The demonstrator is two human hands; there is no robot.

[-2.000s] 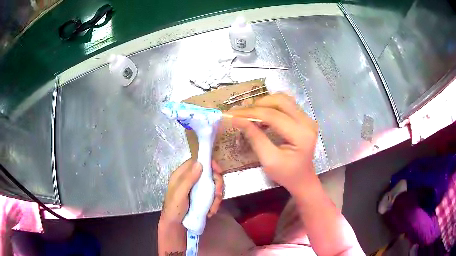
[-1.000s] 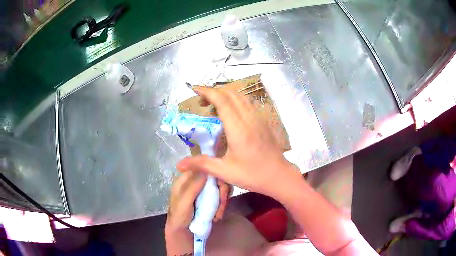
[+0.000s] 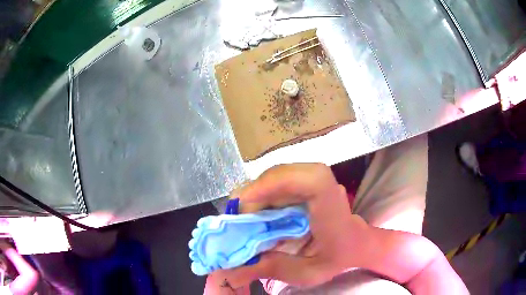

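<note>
The foot-shaped part is held low in front of me, its light-blue scalloped toes pointing left and its recessed sole facing up. Its shaft is hidden. A dark-blue piece shows at its upper edge. My right hand is wrapped around the heel end, fingers above and thumb side below. Of my left hand only the wrist area shows at the bottom edge; its fingers are hidden behind the part and my right hand. No swab shows in my hands.
A brown cardboard mat bears a small white cup and thin sticks. Crumpled white tissue and a thin rod lie beyond. A translucent bottle stands at back left. The metal bench's edge curves in front of me.
The part has moved down toward me and turned from shaft toward me to sole up. My right hand has closed around its heel end. The view has shifted, uncovering the cardboard and cup.
</note>
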